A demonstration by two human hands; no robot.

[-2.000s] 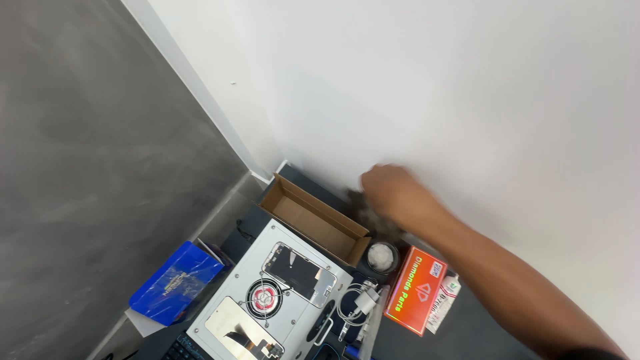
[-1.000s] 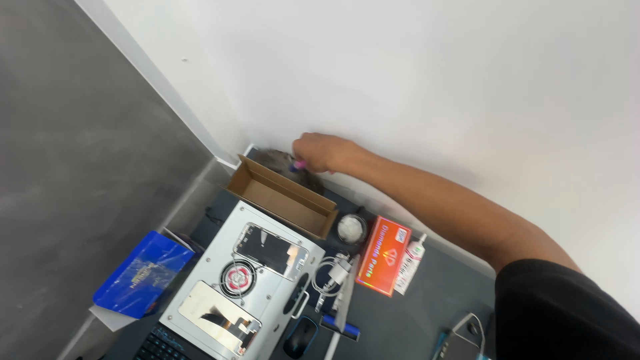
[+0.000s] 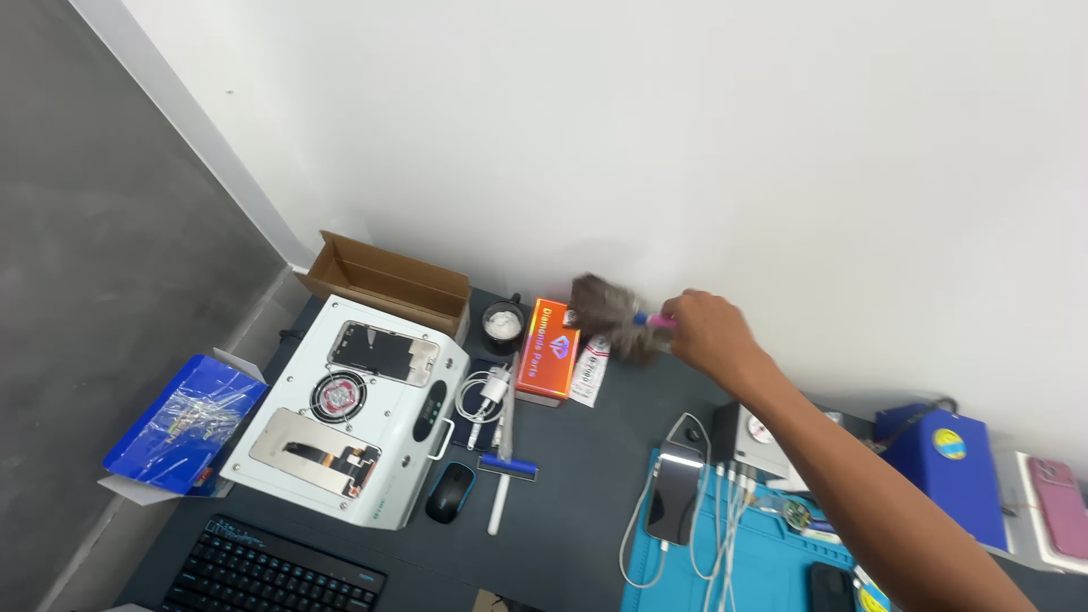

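My right hand (image 3: 710,333) is closed around the pink and blue handle of a feather duster (image 3: 608,313). The duster's grey-brown feathers are blurred and hover at the wall side of the dark desk, by an orange box (image 3: 548,350) and a white packet with red writing (image 3: 589,371). A black mug with white contents (image 3: 503,325) stands left of the orange box. Farther left, an open cardboard box (image 3: 391,285) lies behind a white machine (image 3: 399,459) with phone screens on top. My left hand is out of view.
A keyboard (image 3: 272,569), a mouse (image 3: 450,493) and a blue-headed roller (image 3: 507,466) lie in front. At the right are a cabled phone (image 3: 676,493) on a blue mat (image 3: 756,552), a grey device (image 3: 748,438) and a blue unit (image 3: 952,472). A blue box (image 3: 183,425) is at the left.
My right hand has moved the duster rightward along the wall side, from behind the cardboard box to beside the orange box. The view has shifted to show more of the desk's right side.
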